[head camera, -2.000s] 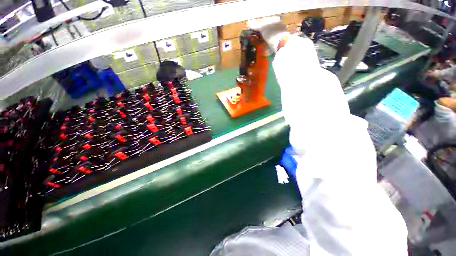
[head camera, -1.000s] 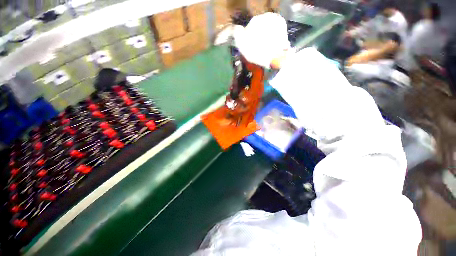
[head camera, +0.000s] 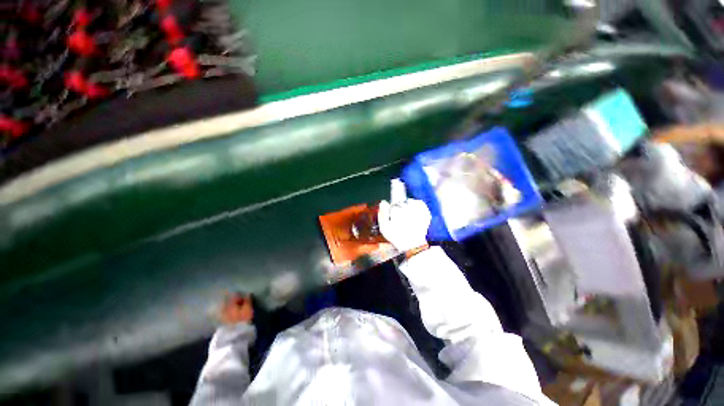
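The orange stand (head camera: 337, 230) is on the lower green bench in front of me, its base flat or nearly so, seen from above. My right hand (head camera: 405, 224), in a white glove, is closed over the stand's upper part and hides most of it. My left hand (head camera: 236, 308) looks bare and is at the bench's near edge, left of the stand and apart from it. It is small and blurred, so its fingers are unclear.
An open blue bin (head camera: 524, 174) with pale contents is just right of my right hand. A tray of clamped red-and-black units (head camera: 182, 62) is on the raised shelf, upper left. Stacked clear trays (head camera: 571, 147) and a person's arm (head camera: 687, 135) are at right.
My right hand has lifted the orange stand off the raised shelf and brought it down to the lower bench. My left hand has come into view. The view has tilted down.
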